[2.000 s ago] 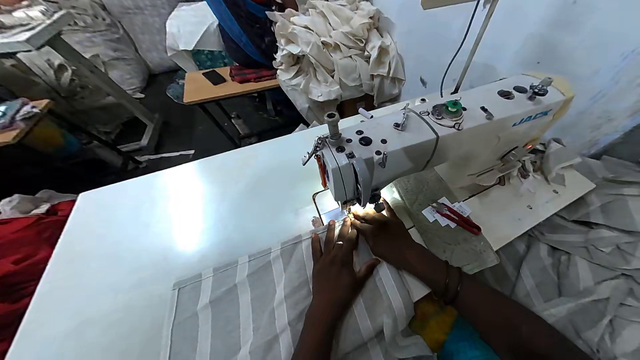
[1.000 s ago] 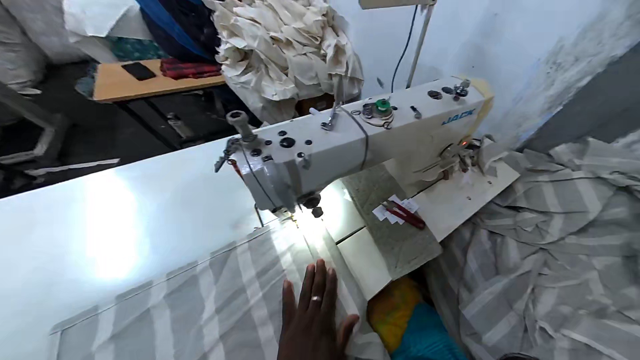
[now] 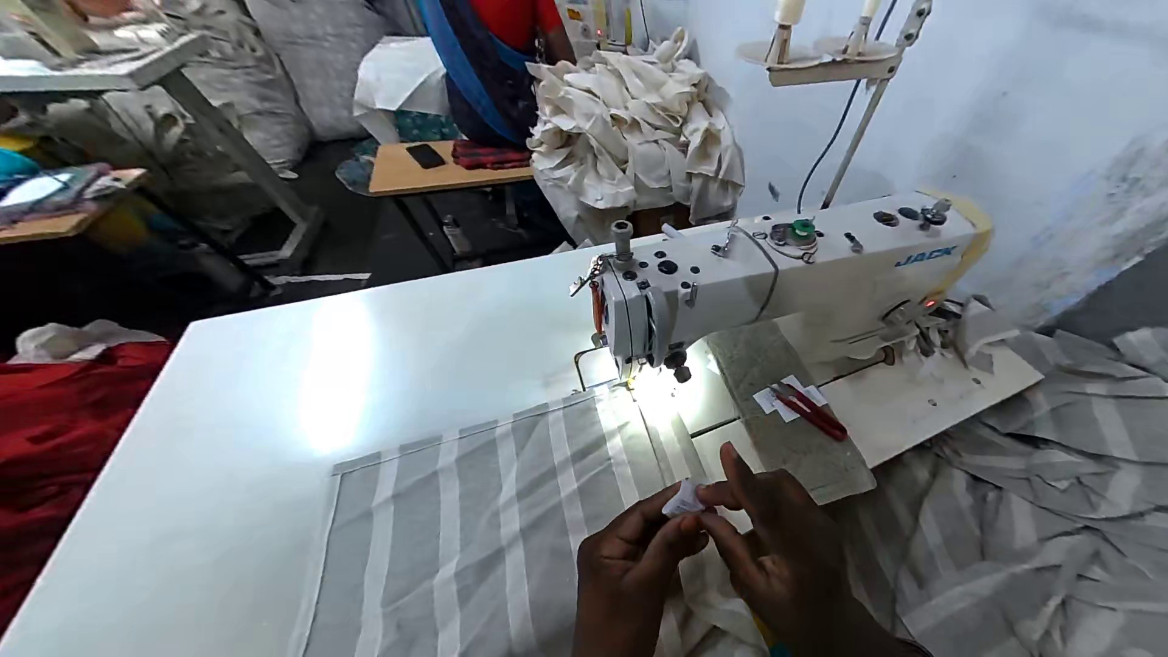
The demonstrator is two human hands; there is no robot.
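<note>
Between the fingertips of my left hand (image 3: 634,570) and my right hand (image 3: 785,547) is a small white label (image 3: 684,499), pinched by both just in front of the sewing machine. Grey-and-white striped fabric (image 3: 474,529) with a folded edge lies flat on the white table, its far right corner under the needle area of the Jack sewing machine (image 3: 730,283). The machine's lamp lights that spot. Red-handled thread snips (image 3: 812,412) rest on several white labels (image 3: 768,400) on the grey pad (image 3: 762,365) to the right of the needle.
More striped fabric (image 3: 1031,520) is heaped at the right. Red cloth (image 3: 64,438) lies left of the white table (image 3: 237,411). Behind stand a wooden bench (image 3: 392,173) with a phone (image 3: 425,156), a pile of cream cloth (image 3: 630,128) and a person (image 3: 493,55). A thread stand (image 3: 858,137) rises behind the machine.
Both hands have left the fabric beside the needle, where they lay two seconds ago. They are now nearer to me, holding a small white label that neither earlier frame shows in them.
</note>
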